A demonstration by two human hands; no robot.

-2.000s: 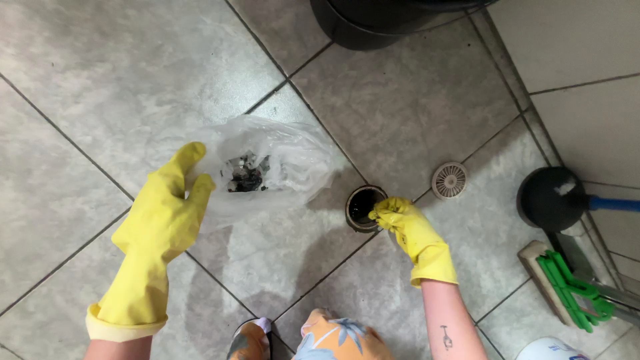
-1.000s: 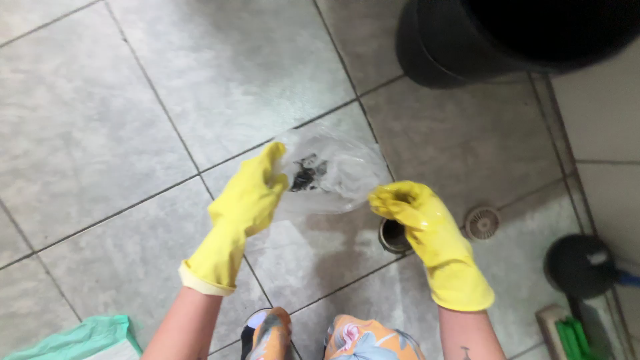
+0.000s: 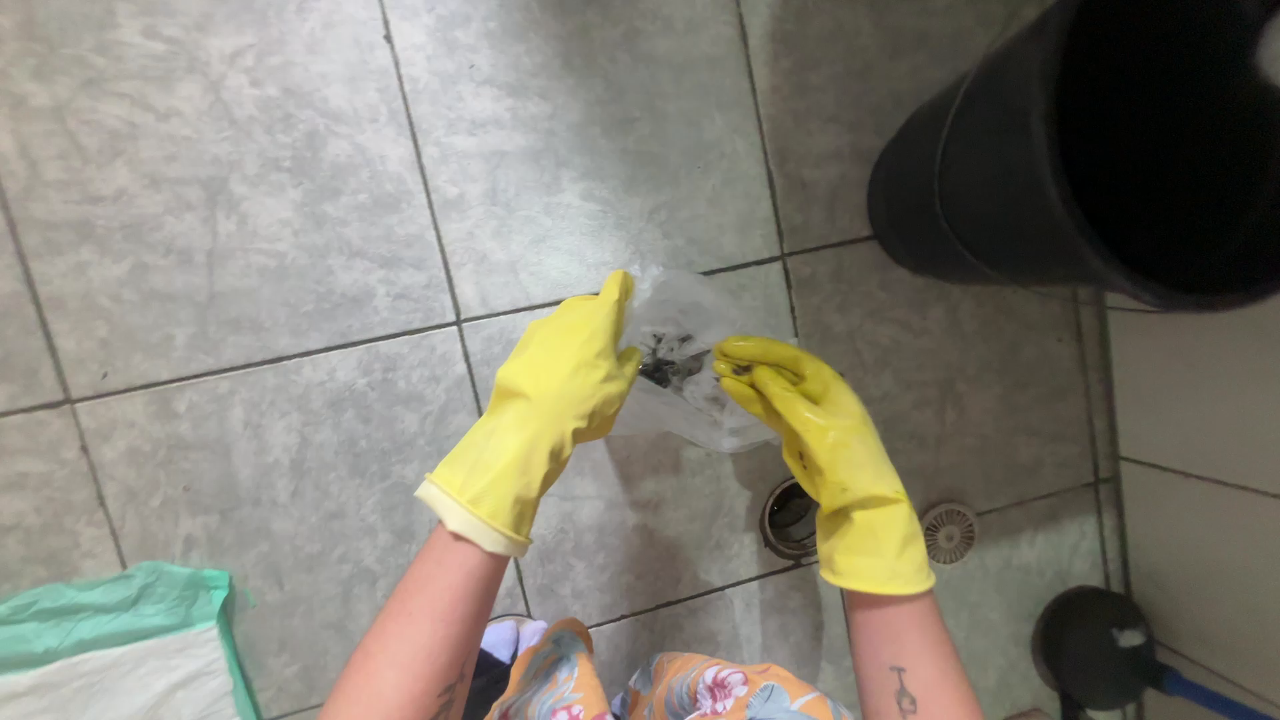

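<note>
A clear plastic bag (image 3: 700,300) with dark, wet debris (image 3: 668,362) inside lies between my hands, low over the tiled floor. My left hand (image 3: 560,390), in a yellow rubber glove, grips the bag's left edge. Over the bag's right side is my right hand (image 3: 825,440), gloved the same way, its fingertips pinched on a small dark bit of debris; the glove is wet and smudged. Partly behind the right glove is the uncovered round floor drain (image 3: 790,515), dark inside. The round slotted drain cover (image 3: 949,532) lies on the floor to the right of that glove.
A big black plastic bin (image 3: 980,180) stands at the upper right. Near the wall at lower right is a black rubber plunger (image 3: 1095,645) with a blue handle. A green-edged white pad (image 3: 120,660) lies at lower left. My shoe and patterned clothing show at the bottom.
My right hand has moved from the drain opening to the bag. My left hand, apart from the bag two seconds ago, is now at its edge. The view has shifted.
</note>
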